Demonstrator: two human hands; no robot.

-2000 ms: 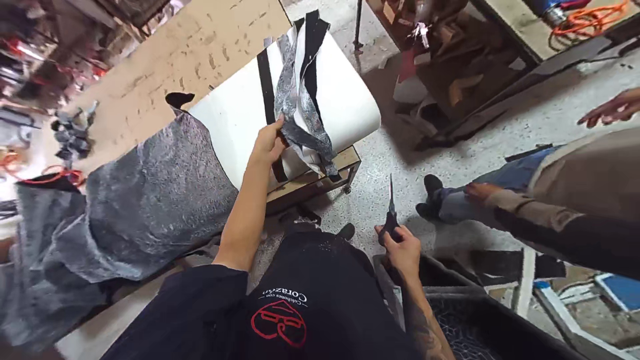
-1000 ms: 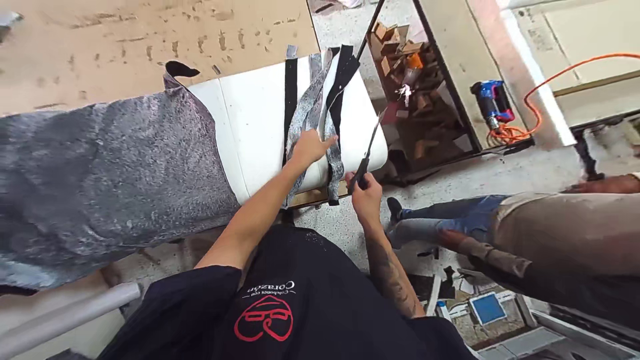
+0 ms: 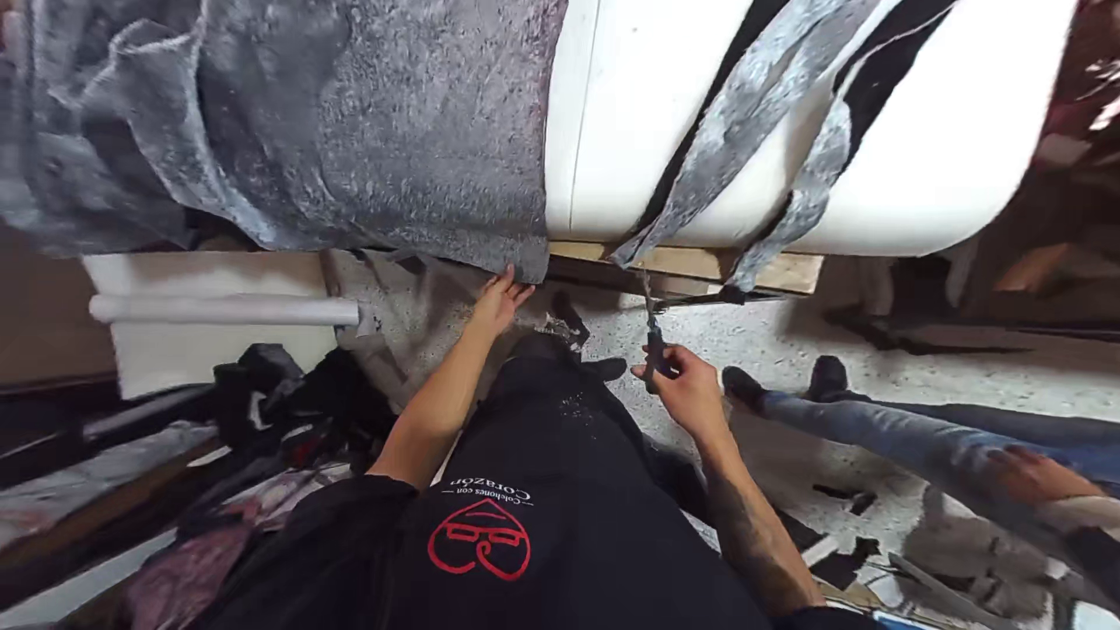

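My left hand [image 3: 500, 302] touches the lower corner of a grey textured fabric sheet [image 3: 437, 131], its fingers at the hem; whether they pinch it is hard to tell. In my right hand [image 3: 687, 381] is a pair of scissors [image 3: 653, 343] with black handles, its blades pointing up toward the table edge. The grey sheet lies over a white padded, round-ended piece [image 3: 945, 166]. Across the white surface run a grey fabric strip [image 3: 731, 131] and a second grey strip [image 3: 814, 188], with black strips beside them; their ends hang over the wooden table edge [image 3: 682, 260].
Another person's legs in jeans [image 3: 884, 433] and a hand are at the right. A white roll [image 3: 227, 310] lies at the left, above a heap of dark fabric [image 3: 289, 394]. Scraps [image 3: 849, 560] lie on the floor at the lower right.
My left hand has moved from the strips on the white piece to the grey sheet's lower corner. The scissors remain in my right hand. The view has shifted strongly downward.
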